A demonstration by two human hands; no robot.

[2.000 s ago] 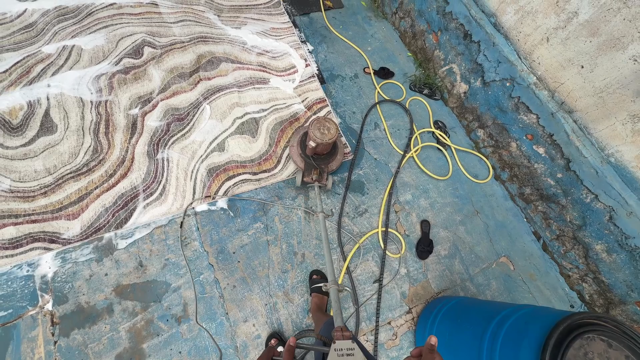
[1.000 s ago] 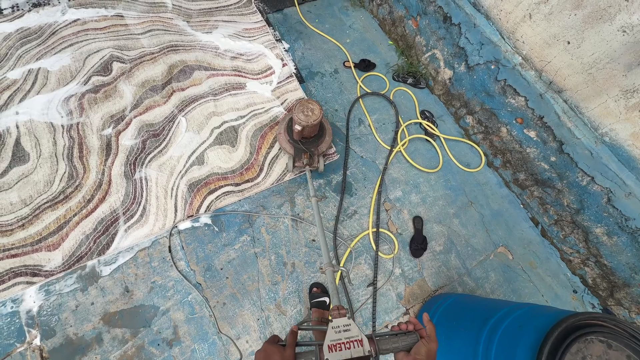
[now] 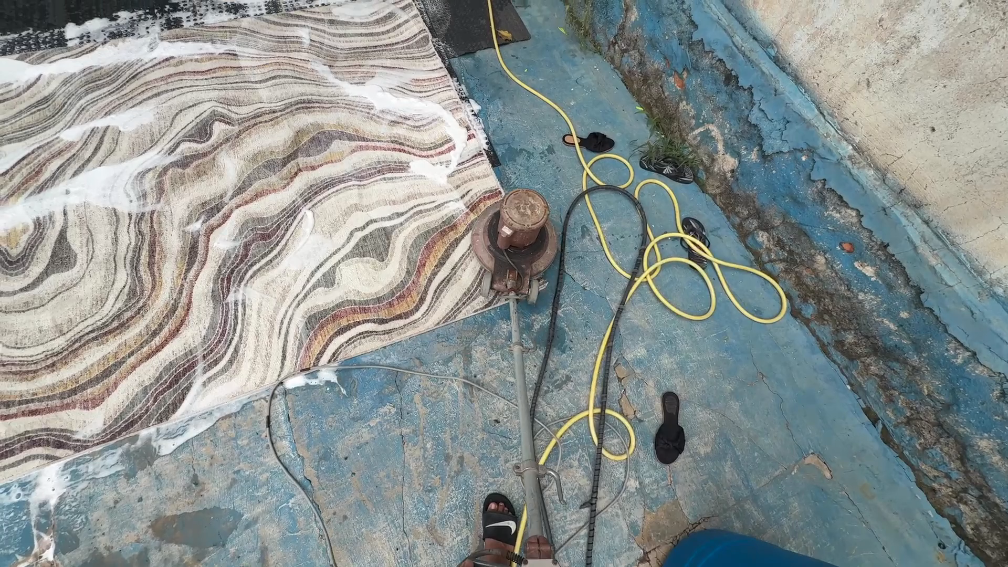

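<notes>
A rotary floor scrubber (image 3: 516, 236) with a rusty motor housing rests over the near right corner of a wavy-patterned rug (image 3: 236, 236). Streaks of white foam lie on the rug. From the scrubber a grey metal handle pole (image 3: 520, 386) runs down to the bottom edge, with a clamp and small lever on it. Neither my left hand nor my right hand shows clearly; the handle's upper end is cut off by the frame. A foot in a black slide sandal (image 3: 499, 520) stands just left of the pole.
A yellow hose (image 3: 681, 315) and a black corrugated hose (image 3: 551, 315) lie looped right of the pole. A thin grey cable (image 3: 270, 425) curves across the blue floor. Loose black sandals (image 3: 669, 429) lie at the right. A blue barrel (image 3: 732, 551) stands bottom right, beyond it a wall (image 3: 906, 102).
My hands, at the scrubber's handle grips one second ago, have dropped out of view. Between the two earlier frames the scrubber head turned slightly. The view has shifted upward.
</notes>
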